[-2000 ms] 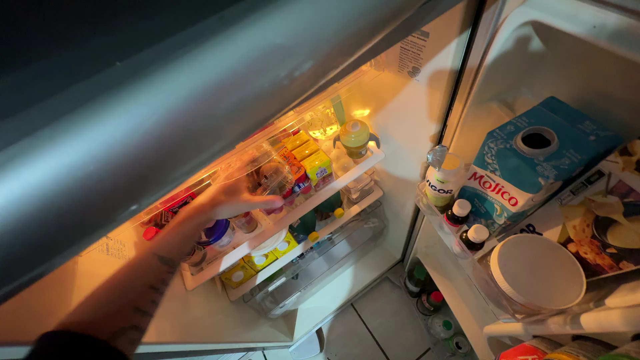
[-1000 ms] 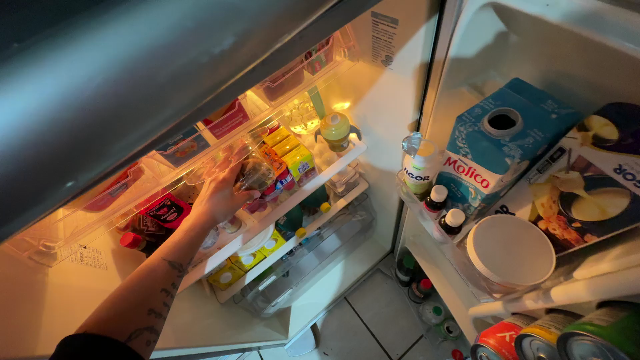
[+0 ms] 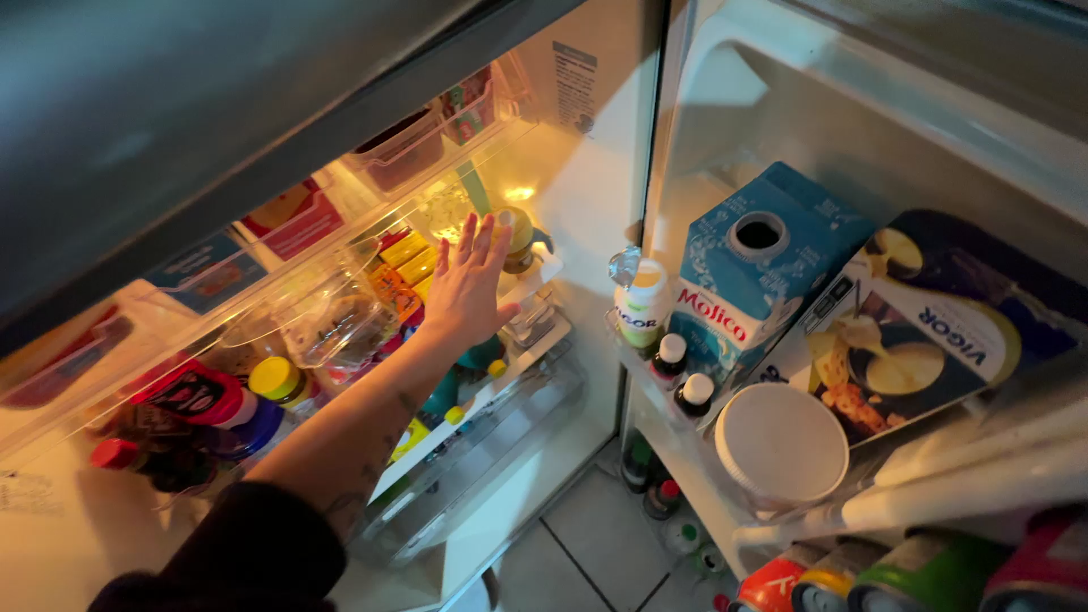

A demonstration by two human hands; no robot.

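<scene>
My left hand (image 3: 467, 293) reaches from the lower left into the lit refrigerator, fingers spread and holding nothing. Its fingertips are beside a yellow-lidded cup (image 3: 513, 238); whether they touch it cannot be told. Small yellow cartons (image 3: 410, 257) stand behind and left of the fingers. A clear plastic container (image 3: 344, 327) lies left of the hand on the same shelf. Further left are a yellow-capped jar (image 3: 276, 379), a red squeeze bottle (image 3: 194, 393) and a red-capped bottle (image 3: 116, 454). My right hand is out of view.
The door shelf at right holds a blue Molico carton (image 3: 748, 255), a Vigor bottle (image 3: 642, 310), a white-lidded tub (image 3: 782, 442) and a Vigor package (image 3: 918, 340). Drink cans (image 3: 926, 569) sit below. Clear drawers (image 3: 297, 221) hang above my arm; the refrigerator's upper edge crosses the upper left.
My left hand has moved right, from the clear container to beside the yellow-lidded cup, and its fingers are now spread. The view has shifted, showing more of the upper drawers.
</scene>
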